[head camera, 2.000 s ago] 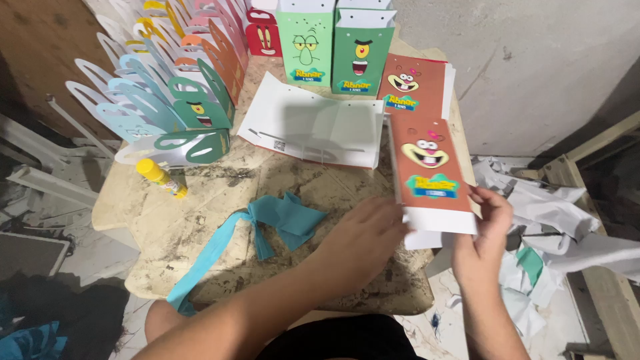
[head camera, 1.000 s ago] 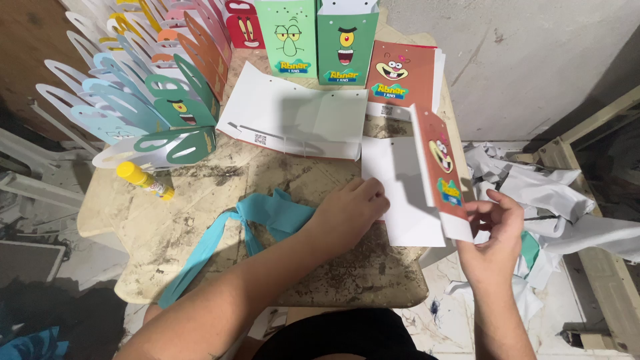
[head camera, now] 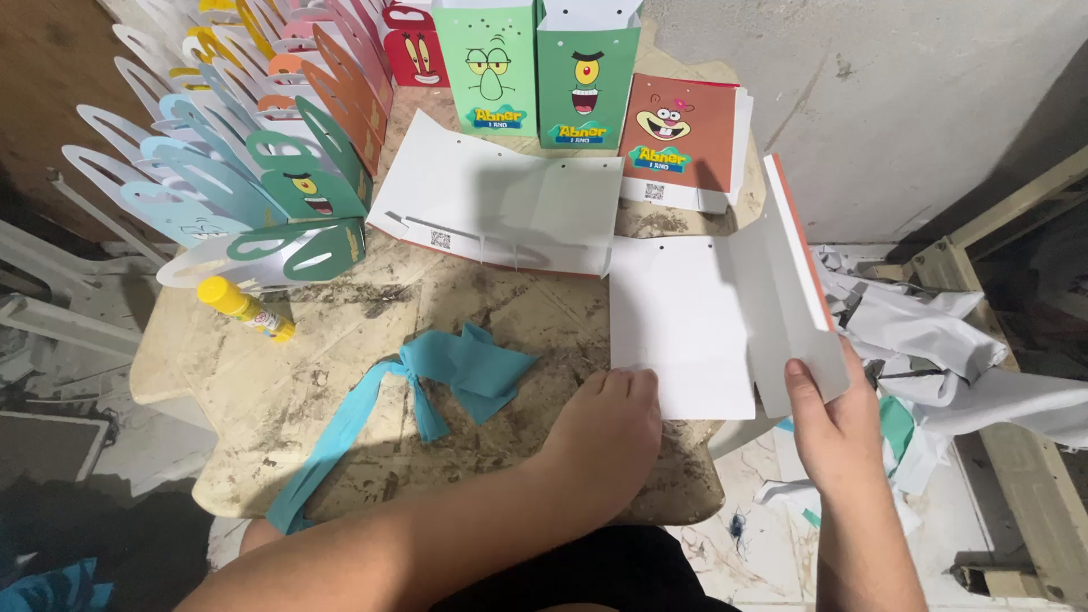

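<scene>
My right hand (head camera: 837, 416) grips the right end of a creased paper bag blank (head camera: 680, 331), whose white inner side faces up. Thumb in front, fingers behind, it holds that end raised off the table. My left hand (head camera: 608, 433) rests with curled fingers on the blank's lower left edge; whether it pinches the paper I cannot tell. Another opened blank (head camera: 544, 200) lies white side up beyond my left hand. Behind the held blank is a stack of brown printed blanks (head camera: 680, 127). A light green bag (head camera: 489, 72) and a darker green bag (head camera: 586, 85) stand upright at the back.
Many small handled paper boxes (head camera: 314, 178) crowd the table's left rear, with a red one (head camera: 415, 51) farther back. A yellow glue stick (head camera: 246, 308) and a knotted teal fabric strip (head camera: 459, 370) lie on the worn table (head camera: 340, 442). White scraps (head camera: 926, 340) hang at the right.
The brown printed blank has been unfolded, and its white inside now faces up. My right hand has swung its end outward to the right. My left hand has moved off the printed face to the lower left edge.
</scene>
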